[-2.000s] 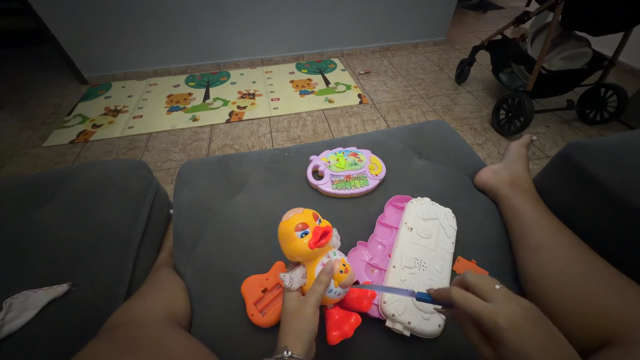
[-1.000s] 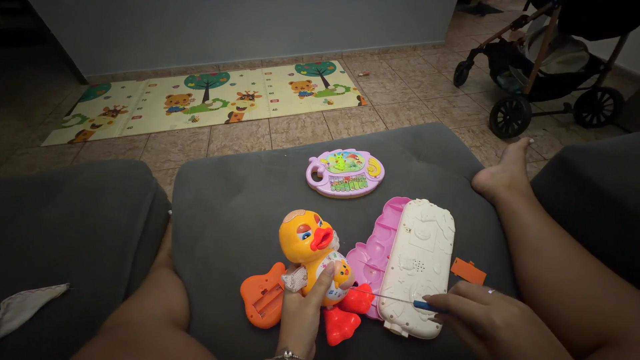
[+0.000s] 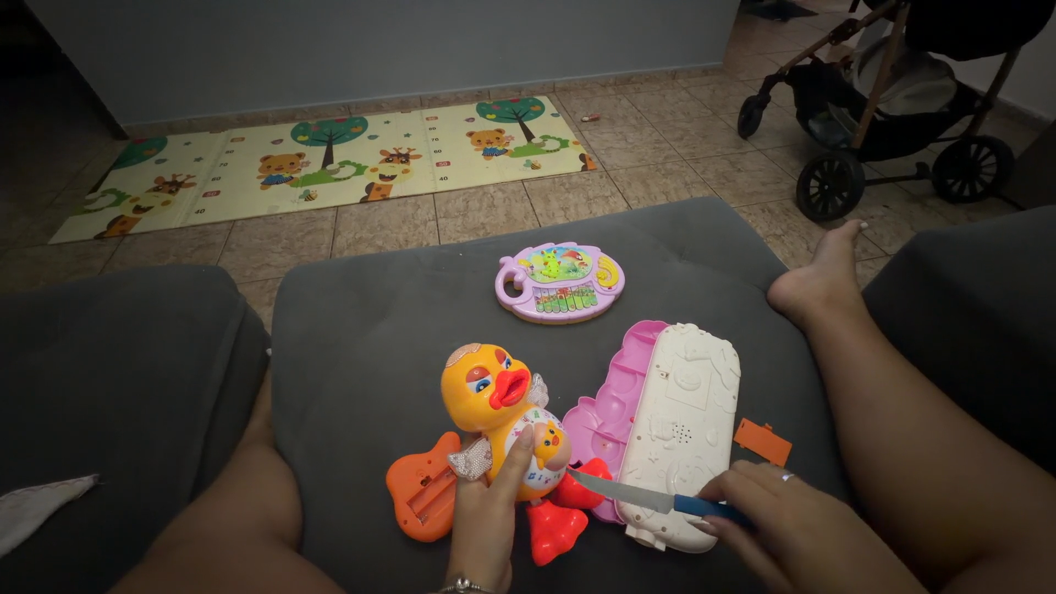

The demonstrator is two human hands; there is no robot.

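Observation:
My left hand point(image 3: 493, 503) grips the lower body of a yellow plastic duck toy point(image 3: 483, 396) with a red beak and red feet. A knife point(image 3: 631, 493) with a blue handle is in my right hand point(image 3: 767, 511), its tip close to the duck's belly; whether it touches I cannot tell. Below the blade lies a cream plastic toy, back side up point(image 3: 689, 421), over a pink scalloped plastic part point(image 3: 606, 421). An orange toy with an uncovered battery compartment point(image 3: 425, 488) lies left of the duck. A small orange cover point(image 3: 763, 442) rests right of the cream toy.
A purple toy piano point(image 3: 561, 282) lies farther back on the grey cushioned seat point(image 3: 363, 330). My legs flank the seat. Beyond are a printed play mat point(image 3: 412, 157) on the tiled floor and a stroller point(image 3: 891, 107). A white cloth point(image 3: 37, 507) lies at left.
The knife's blade now shows its broad side, where a second ago it looked like a thin line. My left hand still holds the duck in about the same place.

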